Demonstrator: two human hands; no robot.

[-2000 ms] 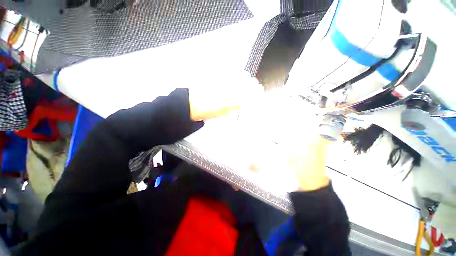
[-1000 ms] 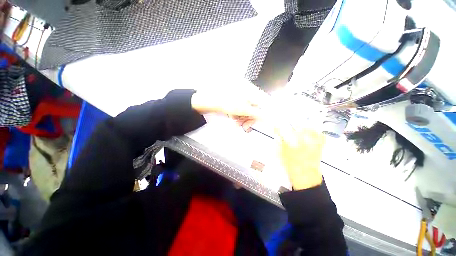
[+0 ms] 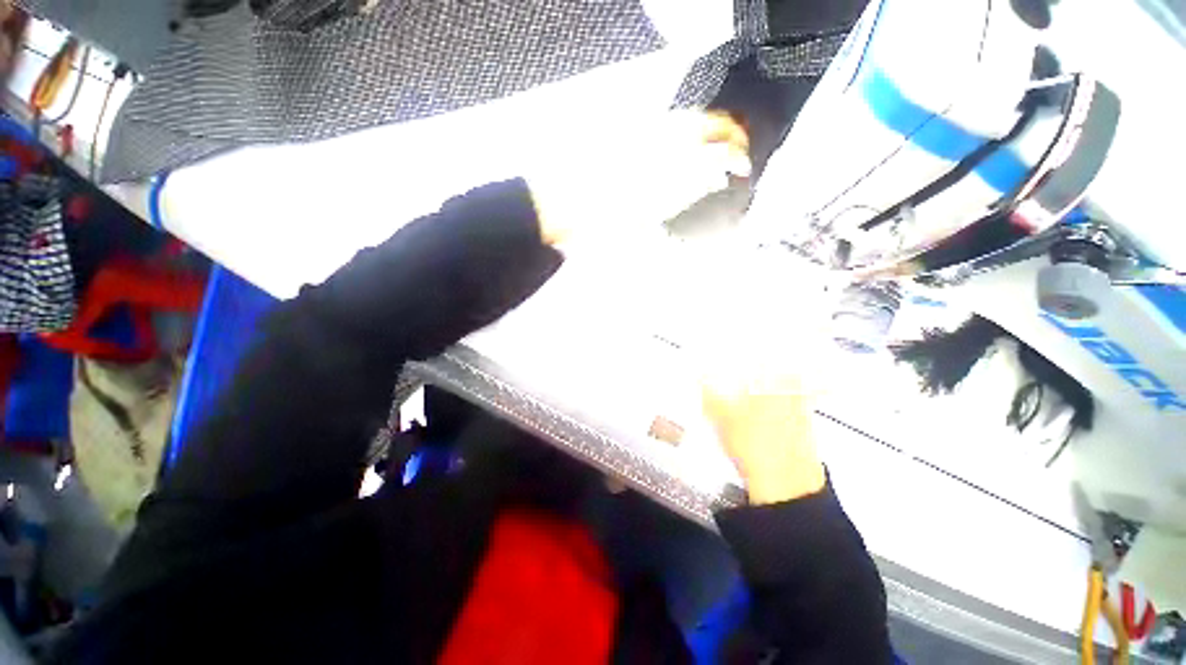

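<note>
My left hand (image 3: 650, 163) is mostly lost in glare; its fingertips show at the edge of the checked and black piece (image 3: 777, 94) left of the machine head. I cannot tell whether it grips the cloth. My right hand (image 3: 765, 435) lies on the table below the needle area, its fingers washed out by glare. The sewing machine (image 3: 962, 130) has a white head with a blue stripe. The presser foot and needle area (image 3: 832, 253) is partly hidden by glare. A small brown tab (image 3: 666, 429) lies near the table edge.
Grey checked cloth (image 3: 390, 65) covers the far side of the table. A black thread tangle (image 3: 943, 353) lies by the JACK lettering. Orange-handled snips (image 3: 1099, 611) are at the right table end. A blue crate (image 3: 215, 351) stands at the left, with red cloth (image 3: 124, 305) beyond.
My left hand has moved forward, away from my body, to the checked and black piece. My right hand has shifted slightly left and stays near the needle area.
</note>
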